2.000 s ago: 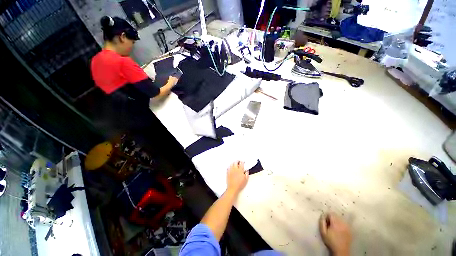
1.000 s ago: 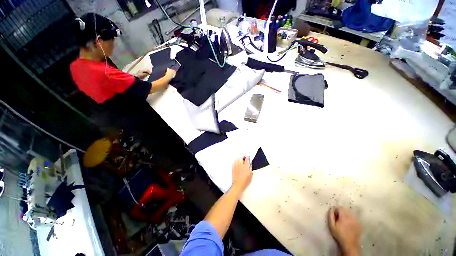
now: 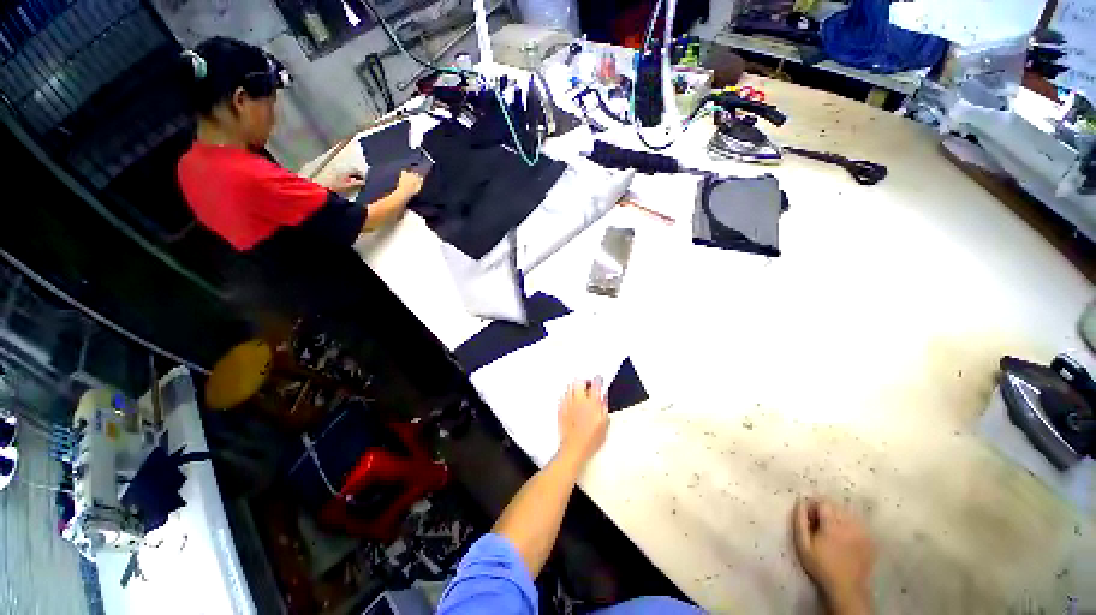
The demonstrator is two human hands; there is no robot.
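Observation:
My left hand [image 3: 583, 418] is over the white pieces [image 3: 535, 382] near the table's left edge. Its fingertips are at the left edge of a small pointed black cloth piece [image 3: 627, 386]; whether they grip it is unclear. My right hand [image 3: 833, 547] rests on the scorched tan area with curled fingers, and nothing shows in it. Black cloth [image 3: 502, 342] lies partly under the white pieces. The near steam iron [image 3: 1048, 408] sits at the far right, away from both hands.
A grey-brown metal block [image 3: 611, 261] and a folded grey cloth piece [image 3: 738, 214] lie beyond my hands. A person in a red top [image 3: 252, 192] handles dark cloth at the left. A second iron [image 3: 743, 142] and shears [image 3: 841, 162] are farther back.
The small black piece, earlier partly hidden or bunched at my left hand, now shows as a flat triangle. My left hand has shifted slightly. The other person has leaned and moved their arms.

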